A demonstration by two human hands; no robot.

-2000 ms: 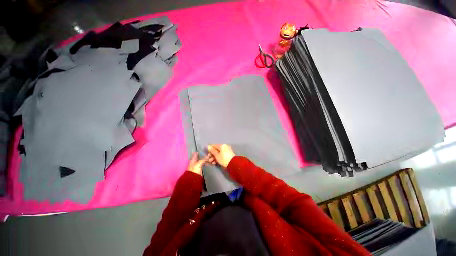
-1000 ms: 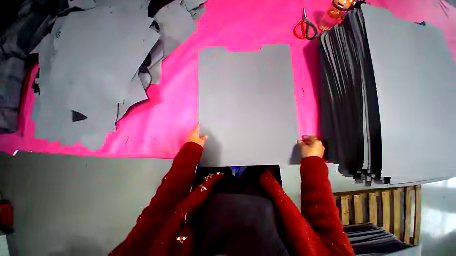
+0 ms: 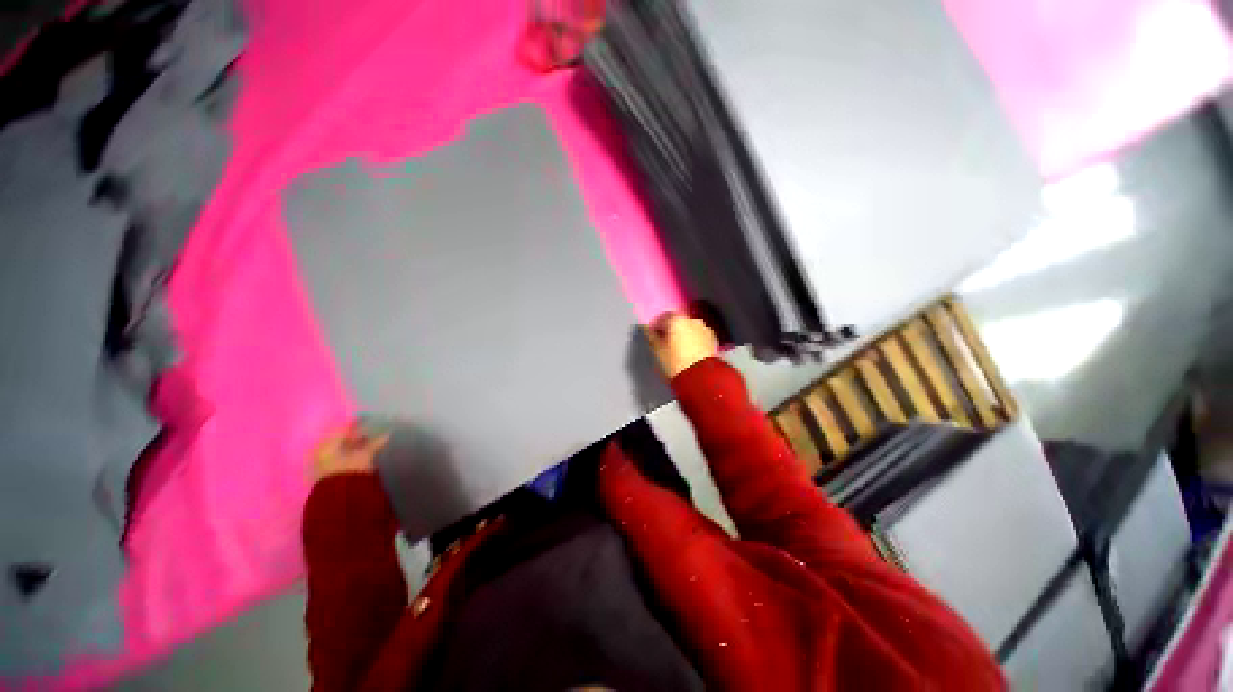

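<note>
A grey cut panel (image 3: 467, 277) with a notched far edge lies in front of me on the pink table cover (image 3: 257, 365). My left hand (image 3: 349, 449) is at its near left edge and my right hand (image 3: 682, 343) at its near right edge; both seem to hold the edges, slightly blurred. The panel stack (image 3: 865, 149), with dark layered edges, stands to the right of the panel. The red-handled snips (image 3: 552, 43) show blurred at the top, beside the stack's far corner.
A loose heap of grey and black pieces (image 3: 61, 311) lies at the left. On the floor at right are a wooden pallet (image 3: 899, 372), a floor stack of grey panels (image 3: 980, 514) and a grey bundle with a dark tie (image 3: 1149, 541).
The view has turned towards the right, showing more of the floor stacks. Since two seconds ago, my hands have parted from the panel's near middle to its two sides, and a fold line along its left is gone.
</note>
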